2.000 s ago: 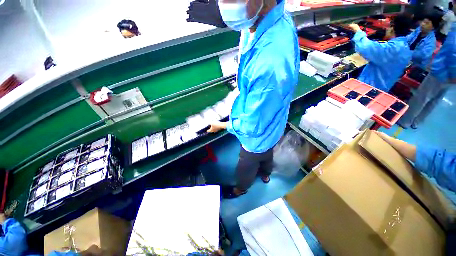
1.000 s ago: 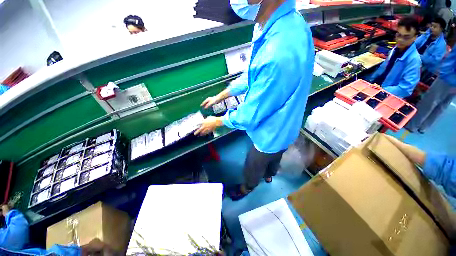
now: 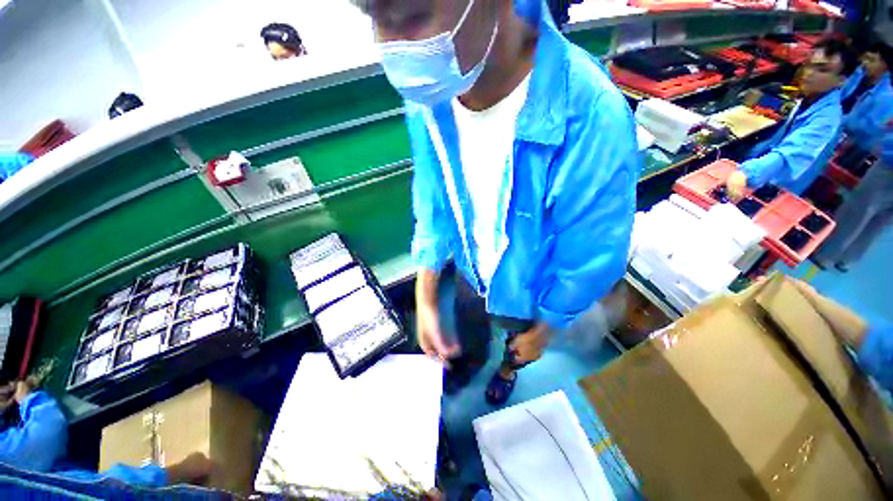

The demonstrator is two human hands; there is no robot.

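Observation:
A big brown carton [image 3: 710, 391] fills the lower right, its upper flap partly raised. A forearm in a blue sleeve, which looks like my right arm, reaches from the right edge to its flap; my right hand [image 3: 805, 292] is mostly hidden there. A smaller taped brown carton [image 3: 176, 428] is at the bottom left. What looks like my left hand [image 3: 188, 469] is small and blurred against its lower front, by a blue sleeve. Whose arms these are is not certain. A white-topped stand [image 3: 377, 416] is between the cartons, with a smaller white board [image 3: 539, 452] beside it.
A person in a blue smock and mask stands at the green bench [image 3: 279, 318], arms lowered. Stacked black trays [image 3: 166, 318] and a narrow black tray [image 3: 345, 305] of pale devices lie on it. White boxes [image 3: 685, 250] and a red tray [image 3: 791, 230] are at the right.
The standing person has turned towards me and lowered both arms. The narrow tray has swung round, its near end now out over the bench edge. The view has shifted slightly. Both cartons look unchanged.

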